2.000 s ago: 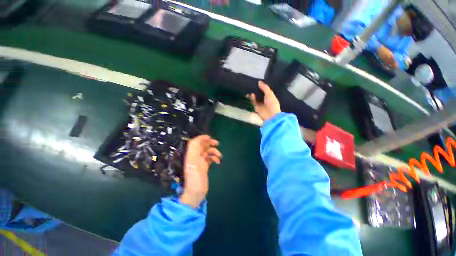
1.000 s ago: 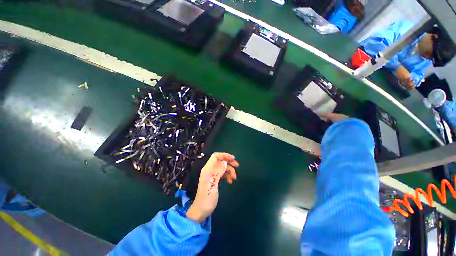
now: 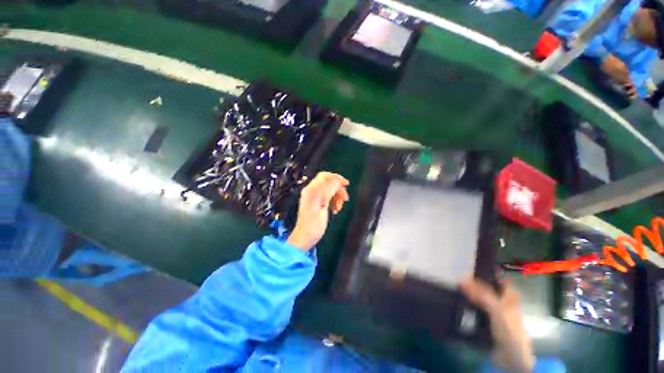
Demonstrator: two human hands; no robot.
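Note:
A black tablet unit (image 3: 426, 232) with a large silver-white panel lies on the dark green bench in front of me. Its circuit board strip (image 3: 437, 167) faces the conveyor. My right hand (image 3: 502, 313) is blurred at the unit's lower right edge, with fingers on or over the panel's corner; its grip on the edge is partly hidden. My left hand (image 3: 320, 207) is raised between the unit and the parts tray, fingers curled; whether it holds anything cannot be seen. The black parts tray (image 3: 191, 169) is heaped with tangled small cabled parts (image 3: 266, 149).
A red bin (image 3: 526, 195) with white bits stands right of the unit. A red-orange tool (image 3: 557, 266) with an orange coiled cord (image 3: 641, 244) lies below it. A shiny clear bag (image 3: 597, 295) is at right. More units sit on the conveyor (image 3: 466, 95). People's sleeves show at left and upper right.
A tablet unit now lies on the bench before me, and one is gone from the conveyor. My right hand has come back toward me from the conveyor. The red bin is uncovered again.

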